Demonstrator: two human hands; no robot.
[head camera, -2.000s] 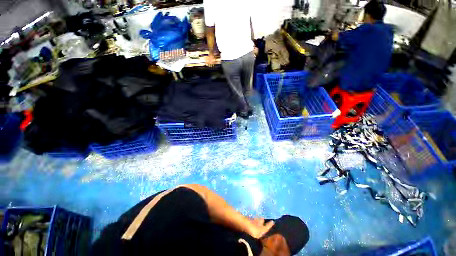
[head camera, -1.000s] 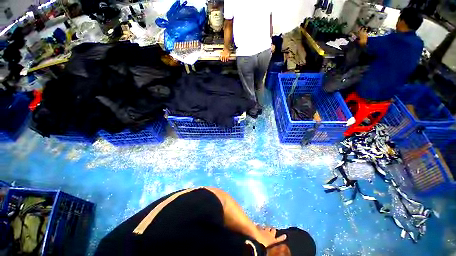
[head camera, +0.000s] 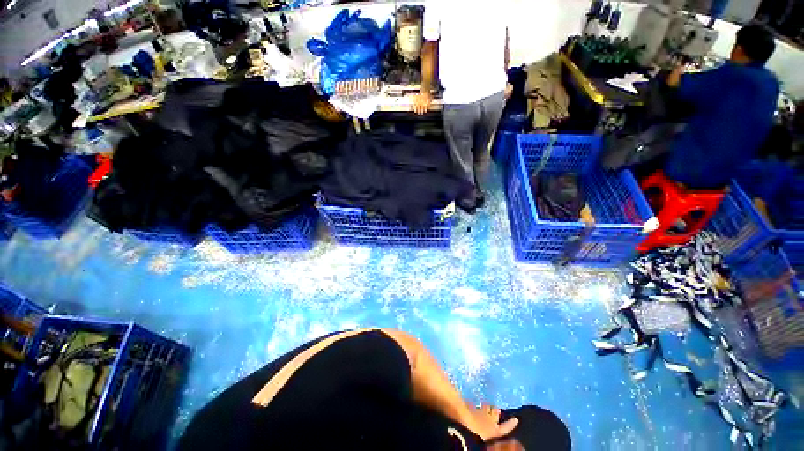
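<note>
Neither of my hands shows. Nearest in view, at the bottom, a person in a black top with a pale stripe (head camera: 326, 396) leans over. That person's bare hand (head camera: 495, 421) is at a black cap (head camera: 539, 429) on the head. Beyond, a large heap of dark garments (head camera: 220, 163) lies over blue lattice crates (head camera: 264, 236). Dark cloth (head camera: 392, 181) also covers the blue crate beside it (head camera: 388, 232). A more open blue crate (head camera: 573, 245) holds a few dark pieces.
Blue floor (head camera: 353, 295) lies between. A standing person in a white top (head camera: 472, 53) rests a hand on a bench. A person in blue (head camera: 727, 114) sits on a red stool (head camera: 677, 211). Scrap strips (head camera: 670, 313) lie on the floor. A crate with olive garments (head camera: 75, 383) is at lower left.
The whole scene has shifted right in the picture, showing more of the left side. The near person still leans over with a hand at the cap. The seated person's head has turned little.
</note>
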